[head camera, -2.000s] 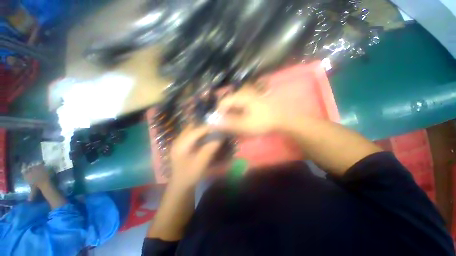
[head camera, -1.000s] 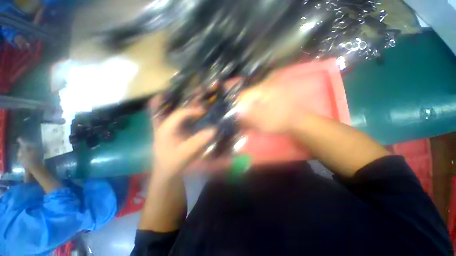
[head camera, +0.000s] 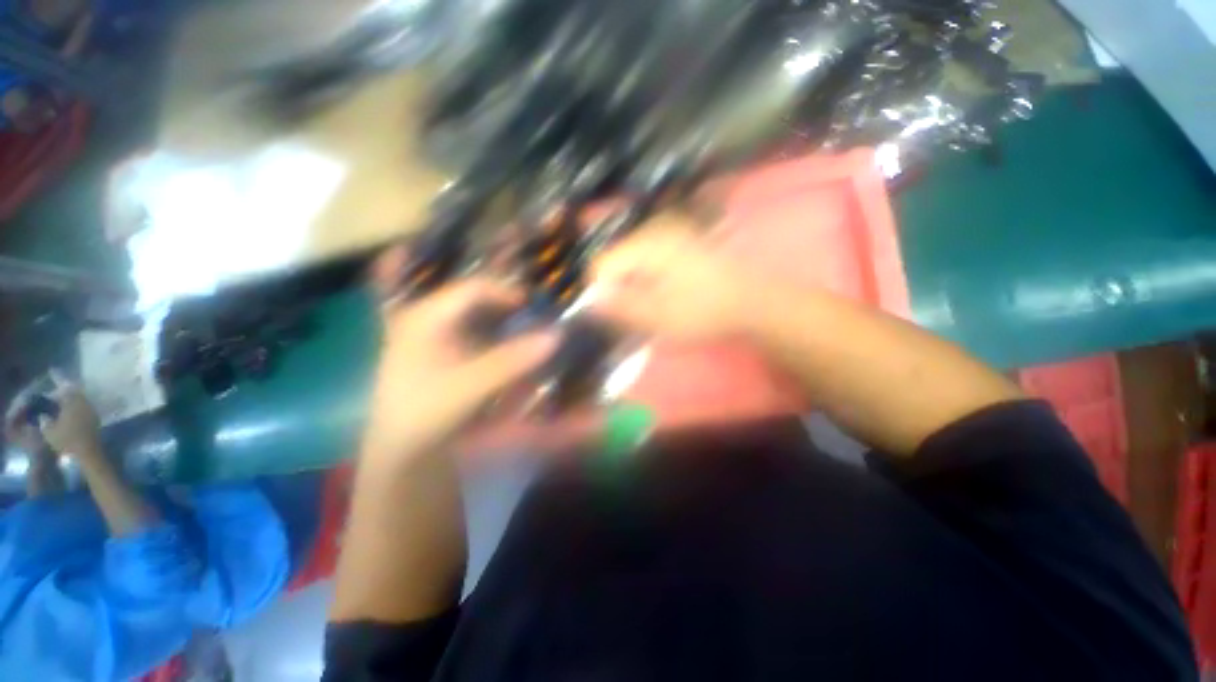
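The pink-red tray (head camera: 854, 227) lies before me, its right part bare. Small dark parts with orange bands (head camera: 554, 260) lie in its left part, blurred. My left hand (head camera: 447, 353) is over the tray's left side, thumb and fingers around dark parts. My right hand (head camera: 674, 287) is over the tray's middle, fingertips bunched close to the left hand at a dark, shiny piece; blur hides what its fingers hold. A large dark glossy heap (head camera: 600, 93) lies behind the tray, partly over its rear edge.
Silvery tangled parts (head camera: 920, 87) lie at the back right. White sheets (head camera: 227, 220) and a dark cluster (head camera: 220, 346) lie left. A person in blue (head camera: 147, 573) is at far left. Cardboard (head camera: 374, 147) shows under the heap. Red trays (head camera: 1080, 413) are below the bench, right.
My left hand has moved a little left and the orange-banded parts between my hands show more. The other person's hands have come together around something dark.
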